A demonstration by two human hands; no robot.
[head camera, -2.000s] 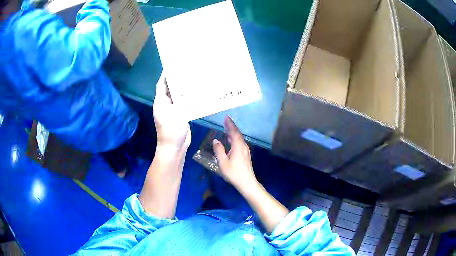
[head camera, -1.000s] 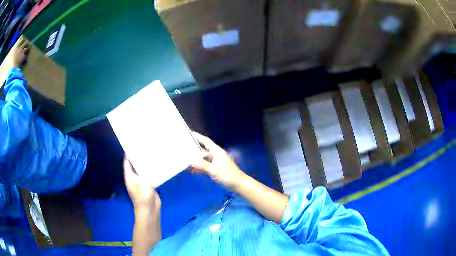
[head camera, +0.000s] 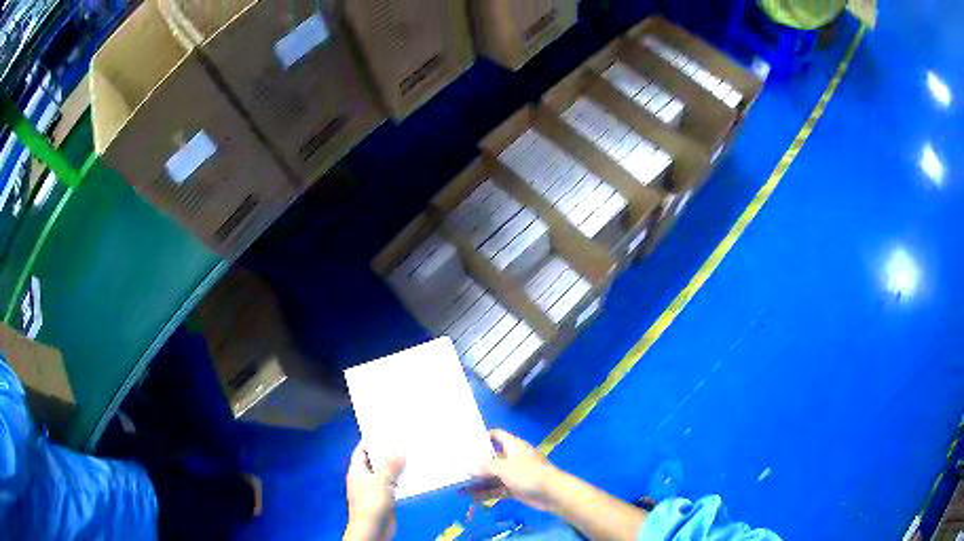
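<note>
A flat white product box (head camera: 418,414) is held low in front of me, above the blue floor. My left hand (head camera: 372,491) grips its lower left edge, with the thumb on the face. My right hand (head camera: 515,467) grips its lower right corner. The fingers under the box are hidden. Open brown floor cartons (head camera: 568,245) filled with stacked white boxes stand in a row beyond the held box, not touching it.
Tall brown shipping cartons (head camera: 227,159) with white labels stand on the green bench (head camera: 127,269) at upper left. A closed carton (head camera: 248,343) sits on the floor beside the bench. A coworker's blue sleeve (head camera: 69,491) is at lower left. A yellow line (head camera: 706,269) crosses the floor.
The view has swung right towards the floor cartons. My right hand, apart from the box two seconds ago, took hold of it by one second ago; both hands still hold it.
</note>
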